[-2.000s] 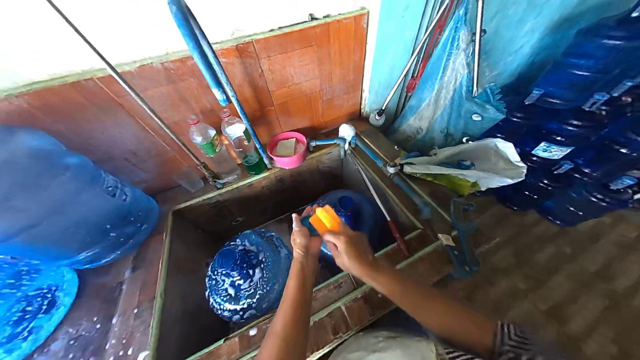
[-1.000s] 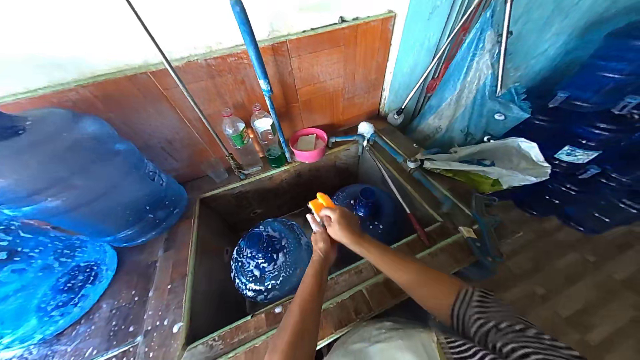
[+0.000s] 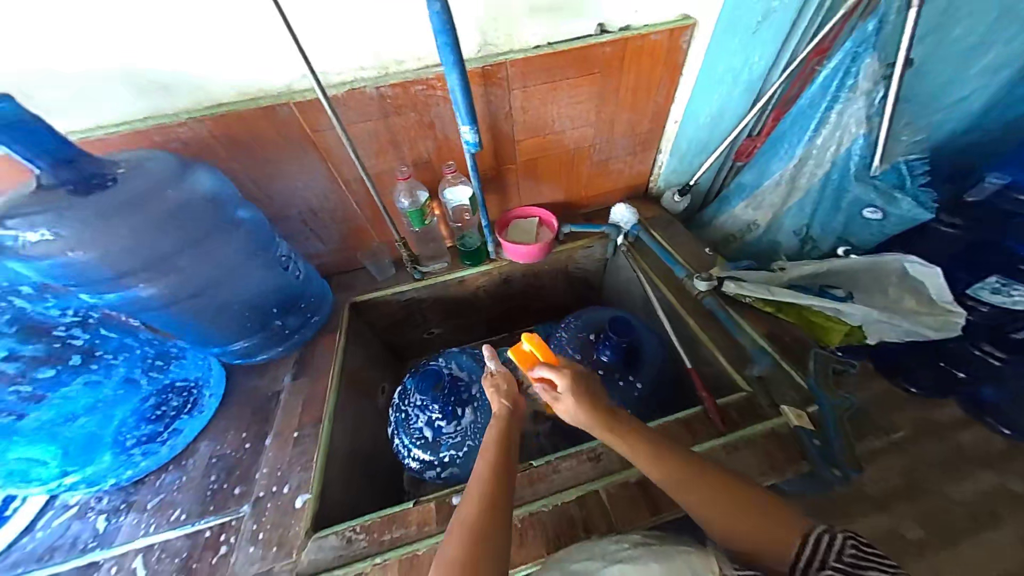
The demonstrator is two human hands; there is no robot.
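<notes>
My right hand (image 3: 572, 392) grips an orange scrub brush (image 3: 531, 352) above the tiled basin (image 3: 520, 280). Close beside it, my left hand (image 3: 502, 388) is raised with the thumb apart and holds nothing; white foam clings to its fingers. Below the hands, two large blue water jugs stand in the basin: a foam-covered jug (image 3: 440, 416) on the left and another jug (image 3: 616, 352) on the right, with a few suds. Part of the space between the jugs is hidden by my hands.
Blue jugs (image 3: 184, 240) lie on the soapy left counter. Plastic bottles (image 3: 420, 220) and a pink bowl (image 3: 526, 252) stand along the back ledge. A red-handled brush (image 3: 664, 312) leans across the basin's right side, near blue pipes (image 3: 740, 336) and a plastic bag (image 3: 904, 300).
My hands, close together one second ago, are now apart, the left hand empty and the orange brush in the right.
</notes>
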